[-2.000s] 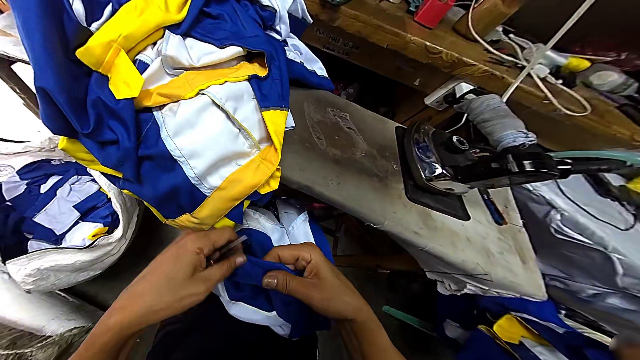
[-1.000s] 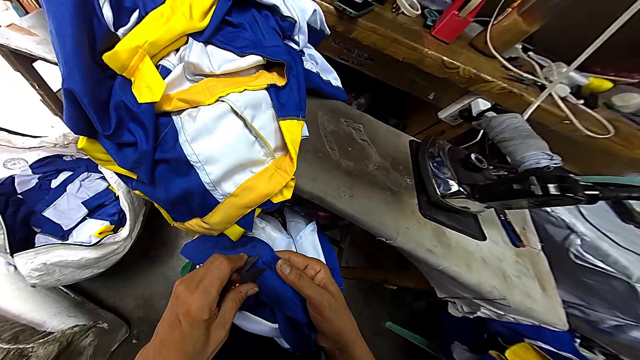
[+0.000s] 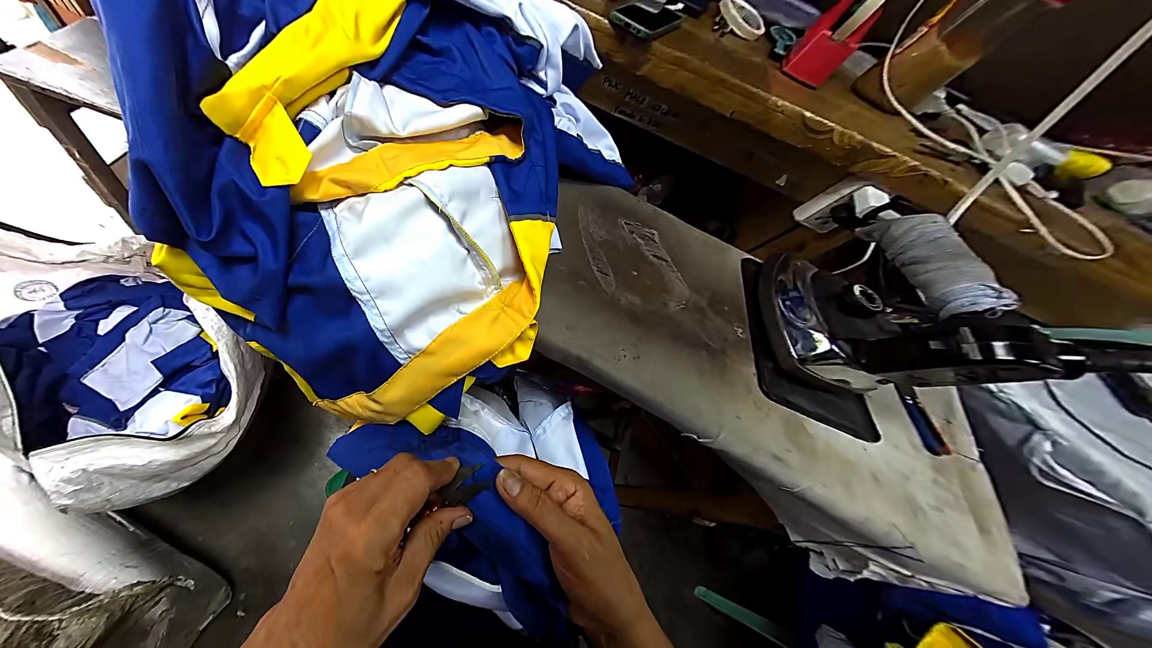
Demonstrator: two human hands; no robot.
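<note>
At the bottom centre of the head view, my left hand (image 3: pixel 378 531) is closed around small dark thread snips (image 3: pixel 463 486), whose blades point toward my other hand. My right hand (image 3: pixel 571 531) pinches blue cloth of a blue and white garment (image 3: pixel 513 549) between thumb and fingers, close by the blades. Just above both hands hangs a larger blue, white and yellow garment (image 3: pixel 405 261), draped over the near end of a worn ironing board (image 3: pixel 648 297). Part of the snips is hidden by my fingers.
An electric iron (image 3: pixel 801 315) rests on a dark pad on the board. A white sack (image 3: pixel 243 387) of blue and white cloth stands left. A cluttered wooden bench (image 3: pixel 765 117) runs along the back, with a white cable (image 3: pixel 981 162). More cloth (image 3: pixel 936 621) lies lower right.
The snips in my left hand have come round to point toward my right hand, over the blue cloth. My right hand has turned more upright. The view has shifted somewhat.
</note>
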